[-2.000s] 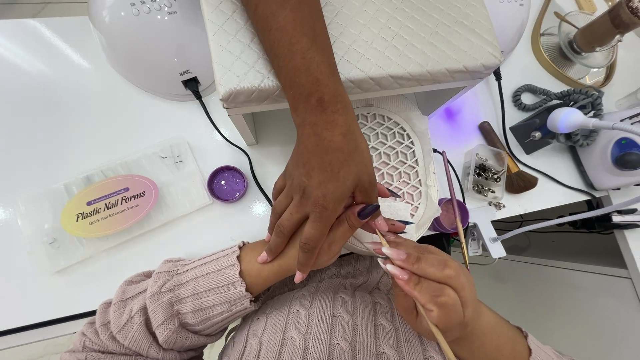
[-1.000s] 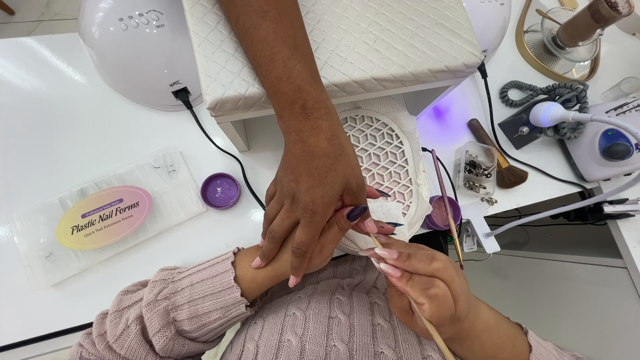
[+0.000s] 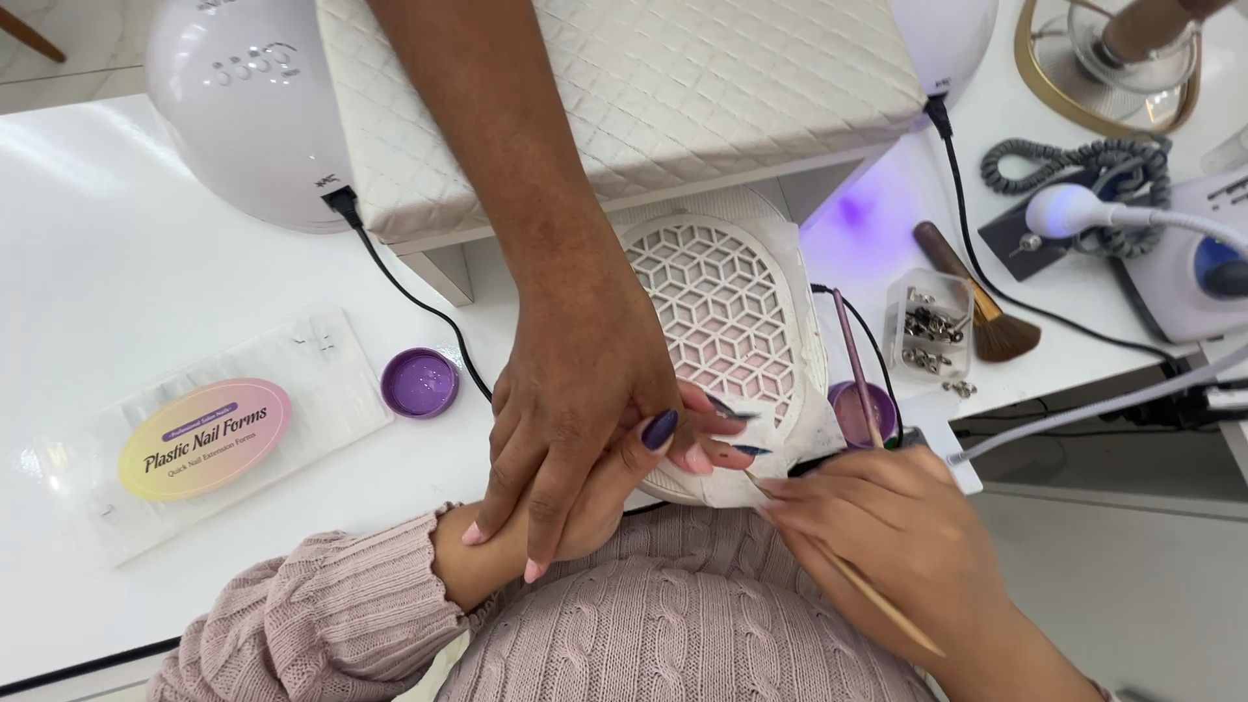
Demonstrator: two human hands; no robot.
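Another person's hand [image 3: 585, 361] reaches down from the top over an armrest and lies across my left hand [image 3: 595, 497]. My left hand is partly hidden under it, its fingers holding that person's fingers near the dark-painted nails [image 3: 660, 429]. In my right hand [image 3: 887, 536] is a thin wooden stick [image 3: 868, 590], its tip close to the held fingers. Beneath the fingers are a white paper towel [image 3: 814, 434] and a round nail dust collector with a hexagon-patterned grille [image 3: 721, 302].
Around us are a quilted white armrest [image 3: 682, 97], nail lamps [image 3: 253, 117], a plastic nail forms box [image 3: 205, 439], a purple lid [image 3: 419, 382], a purple jar [image 3: 863, 414] with a brush [image 3: 855, 361] over it, a clear box of metal bits [image 3: 931, 327], a makeup brush [image 3: 1004, 331] and cables.
The view has shifted closer. My right hand has turned, so its back now shows more. My left hand keeps its hold on the other person's fingers.
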